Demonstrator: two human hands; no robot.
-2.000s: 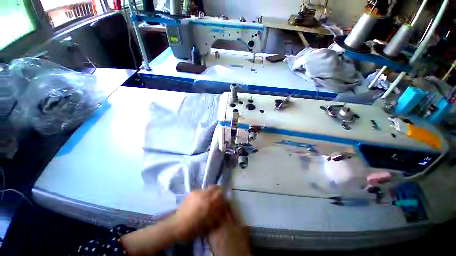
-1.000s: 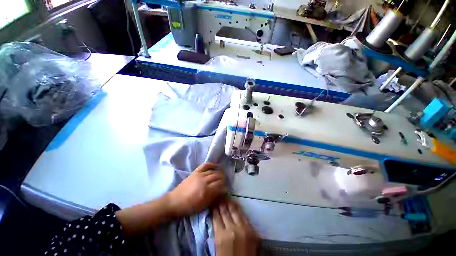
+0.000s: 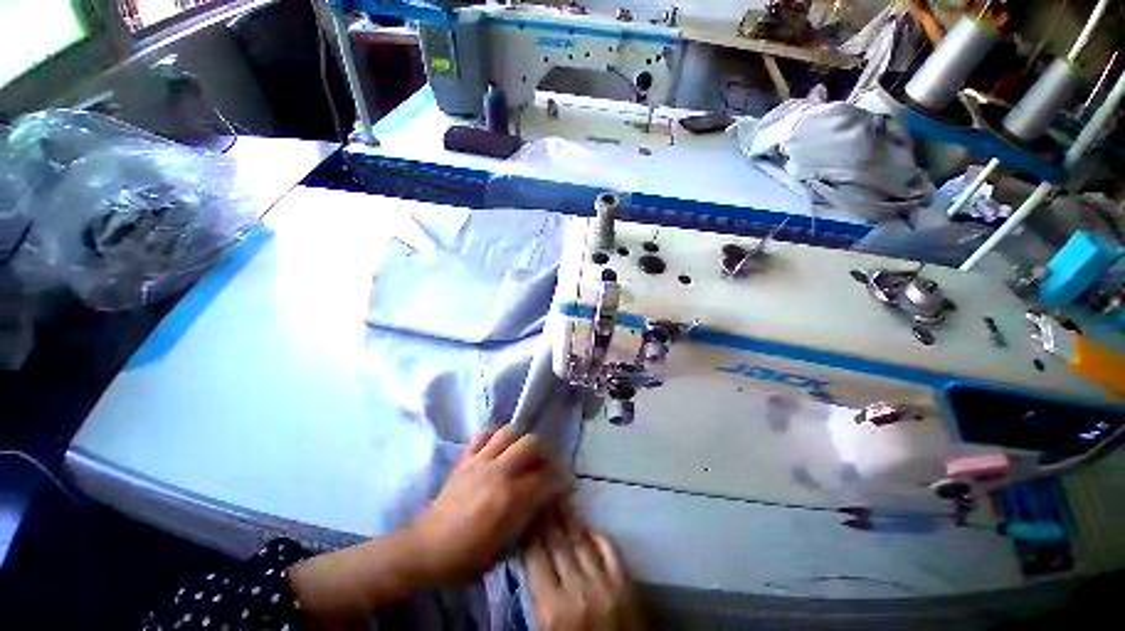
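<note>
A pale grey-blue garment piece (image 3: 463,290) lies left of the machine head and runs down under my hands to the table's front edge. Its seam edge (image 3: 532,401) is folded near the needle area. The lockstitch machine (image 3: 753,370) stands to the right; its presser foot and needle are hard to make out. My left hand (image 3: 494,499) holds the cloth just in front of the head, fingers bent together. My right hand (image 3: 577,573) is beside it, nearer me, on the same cloth, slightly blurred and partly cut off by the bottom edge. The fingertips between the hands are hidden.
Crumpled plastic bags (image 3: 136,222) lie at the left. Another machine (image 3: 555,68) and heaped grey cloth (image 3: 839,154) are behind. Thread cones (image 3: 950,62) stand at the back right. A control panel (image 3: 1036,419), pink block (image 3: 978,467) and blue tool (image 3: 1034,531) are at the right.
Both hands stay on the cloth close to the needle area. The cloth left of the head has shifted and its folds have changed. The camera view has shifted too.
</note>
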